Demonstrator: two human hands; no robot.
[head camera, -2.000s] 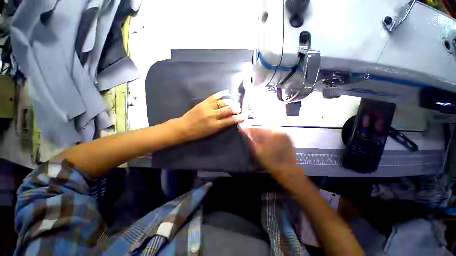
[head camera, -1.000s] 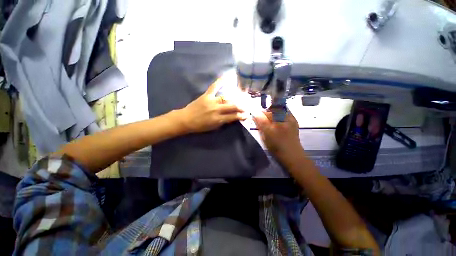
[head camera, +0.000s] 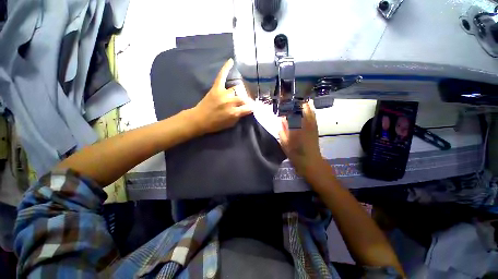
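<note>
A dark grey fabric piece (head camera: 207, 163) with a rounded top left corner lies on the table left of the sewing machine (head camera: 338, 43). My left hand (head camera: 221, 109) rests flat on it, fingers spread, index finger pointing up along its right part. My right hand (head camera: 300, 136) is beside the machine's presser area, fingers raised and thumb apart, right of the fabric's lifted, creased edge. A pale strip shows between the hands under the bright lamp. The needle and the right fingertips are partly hidden by the machine's metal parts; whether they pinch anything is unclear.
Light grey cut pieces (head camera: 49, 82) hang in a heap at the left, over a yellow-edged board (head camera: 113, 125). A smartphone (head camera: 391, 140) with a lit screen and a thin black tool (head camera: 432, 137) lie right of my hands. A ruled strip (head camera: 338, 171) runs along the front edge.
The view has shifted, so the machine appears further left. My right hand has moved up beside the presser area. The fabric's right edge is now more creased. My left hand stays on the fabric.
</note>
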